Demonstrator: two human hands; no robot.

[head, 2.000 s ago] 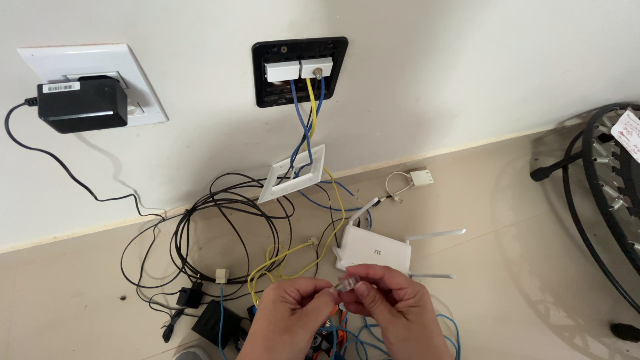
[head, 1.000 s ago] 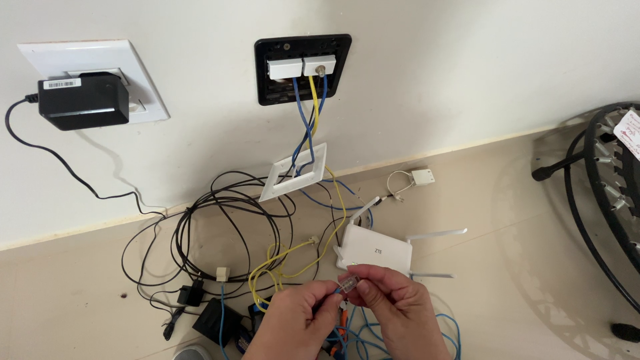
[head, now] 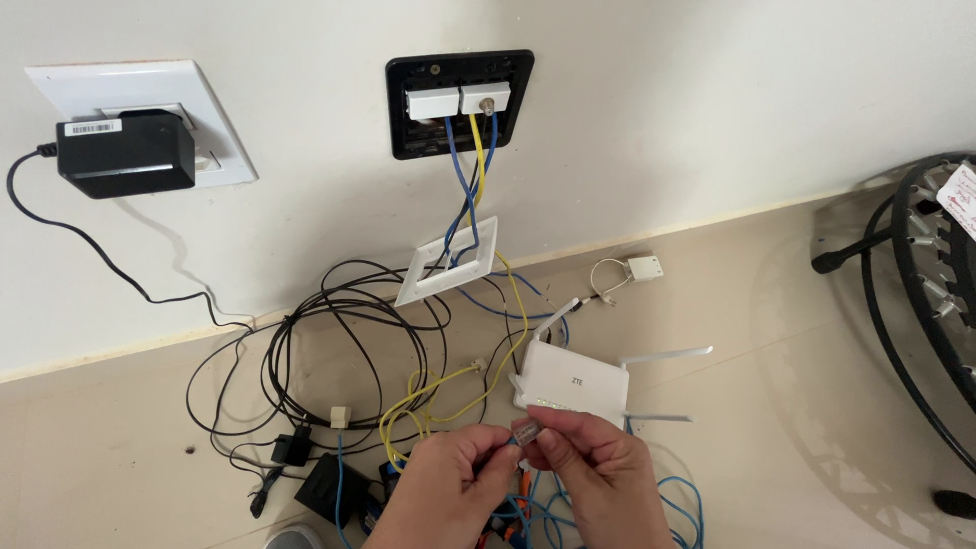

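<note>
Between my two hands is a clear RJ45 plug (head: 526, 432) at the end of a blue network cable. My left hand (head: 465, 480) pinches the blue cable just behind the plug. The fingertips of my right hand (head: 591, 465) grip the plug's body from the other side. Just beyond my hands lies a white ZTE router (head: 576, 374) with its antennas spread. Loops of blue cable (head: 682, 488) run below and right of my right hand. Orange-handled tools, mostly hidden, lie beneath my hands.
A black wall box frame (head: 395, 107) has blue and yellow cables passing through a loose white faceplate (head: 486, 267). Coiled black cable (head: 274, 374), a yellow cable (head: 404, 404) and a black power adapter (head: 328, 488) lie left. Another adapter (head: 126, 156) is plugged in. A mini trampoline (head: 907, 252) stands right.
Both hands stay together at nearly the same place. The clear plug shows more plainly between the fingertips now, and the fingers have shifted slightly around it.
</note>
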